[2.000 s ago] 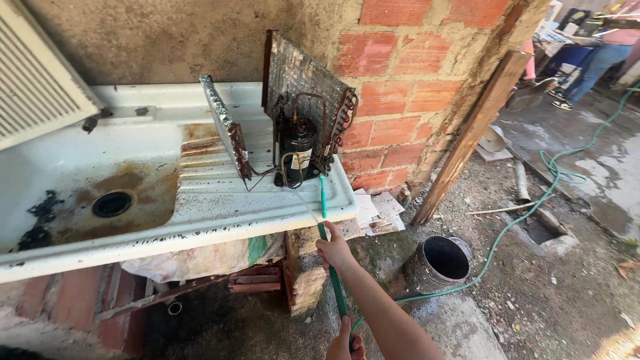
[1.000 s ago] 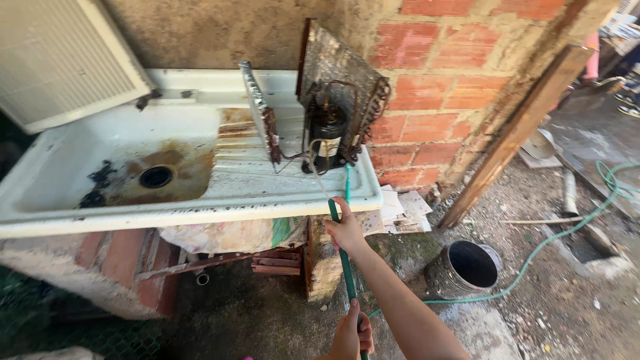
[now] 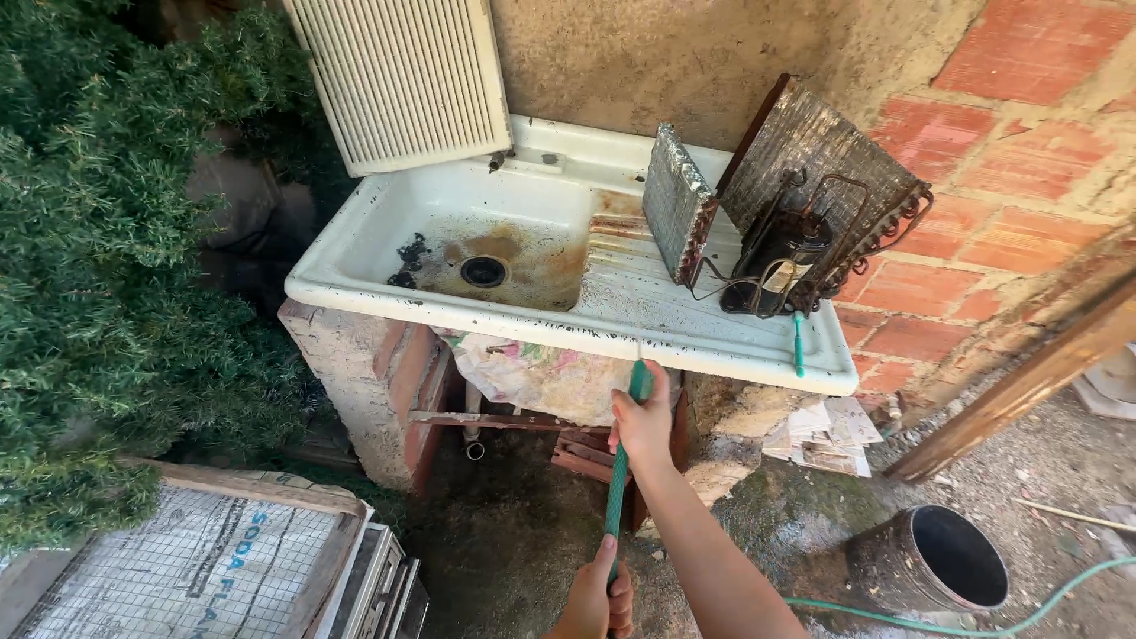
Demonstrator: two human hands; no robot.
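My right hand (image 3: pixel 642 417) grips a green garden hose (image 3: pixel 616 488) near its tip, with a thin stream of water leaving it toward the sink. Lower down, my left hand (image 3: pixel 599 593) is closed around the same hose. Beyond them lies a white enamel sink (image 3: pixel 550 328) with brown stains and a dark drain (image 3: pixel 484 272). On its ribbed drainboard stand a finned metal coil (image 3: pixel 678 204), a larger dirty condenser coil (image 3: pixel 821 142) and a black compressor (image 3: pixel 785 248) joined by thin tubes. A turquoise-handled brush (image 3: pixel 799 344) lies beside the compressor at the right front.
A slatted off-white panel (image 3: pixel 408 80) leans at the sink's back left. A dark bucket (image 3: pixel 954 557) stands on the ground at right, beside more hose. A wooden post (image 3: pixel 1021 390) slants near the brick wall (image 3: pixel 976 204). Green foliage (image 3: pixel 133 266) and a mesh-covered frame (image 3: pixel 177 564) are at left.
The view has swung left, bringing in the foliage and mesh frame. The hose tip has moved left, away from the compressor, toward the middle of the sink's front edge. Both hands still hold the hose.
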